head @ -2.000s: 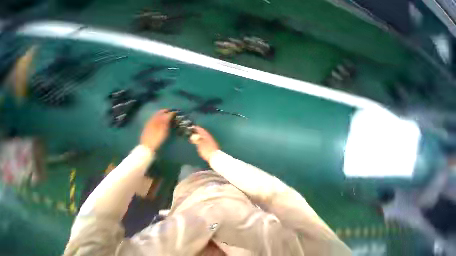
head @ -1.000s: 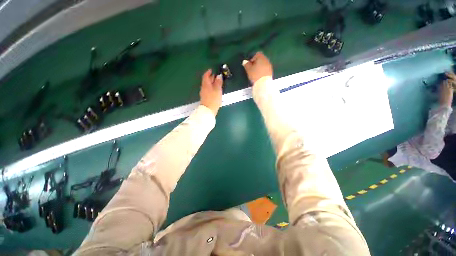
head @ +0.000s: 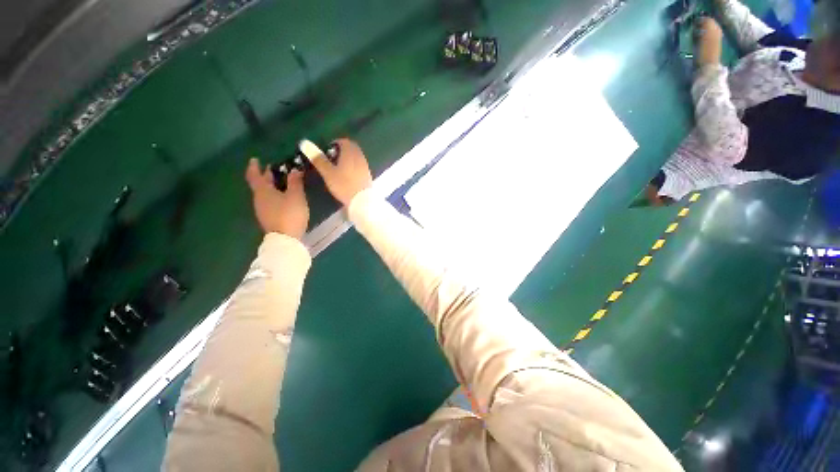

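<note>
A short row of black adapter housings (head: 297, 167) with pale parts showing lies over the green conveyor belt, between my hands. My left hand (head: 279, 205) is at its left end, with thumb and fingers on either side of the end housing. My right hand (head: 342, 170), with a white cover on one fingertip, is at its right end, with fingers over the housings. Both hands are gripping the row. Thin black cords run from it over the belt; their ends are hard to make out.
More adapter groups lie on the belt at lower left (head: 112, 348) and at top (head: 471, 49). A pale metal rail (head: 191, 348) separates belt and bench. White paper sheets (head: 534, 175) lie right of my right arm. Another person's arm (head: 714, 101) is at upper right.
The view has swung right. My hands, apart around a single visible housing a second ago, are now close together on a row of housings over the belt.
</note>
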